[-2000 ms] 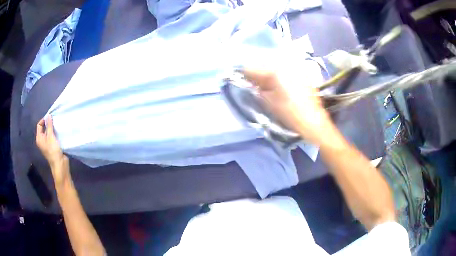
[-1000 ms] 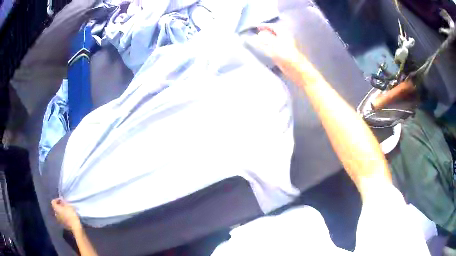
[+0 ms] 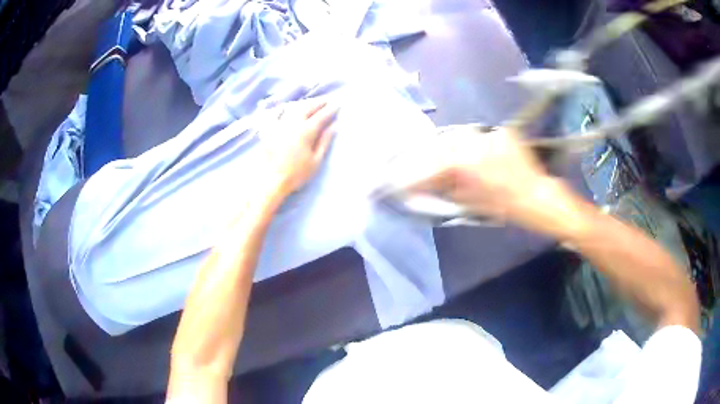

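Note:
A light blue shirt [image 3: 197, 205], washed out by glare, lies spread over the grey padded table [image 3: 300, 304]. Its lower right part hangs toward the table's near edge. My left hand [image 3: 304, 150] lies on the shirt's middle with its fingers apart, holding nothing. My right hand [image 3: 481, 177] is blurred and holds the iron [image 3: 434, 207] by its handle at the shirt's right part. The iron is mostly hidden by the hand and glare, so I cannot tell if it touches the cloth.
Crumpled light blue shirts [image 3: 217, 39] lie at the far side. A blue strip [image 3: 105, 118] and a small light blue cloth [image 3: 61, 162] lie at left. A pale cord [image 3: 631, 114] runs off right. A small black rectangle [image 3: 83, 361] lies near left. Green cloth [image 3: 655, 229] hangs right.
My left hand has let go of the shirt's left end and moved to its middle. My right hand has left the far cloth and taken the iron from the right onto the shirt area.

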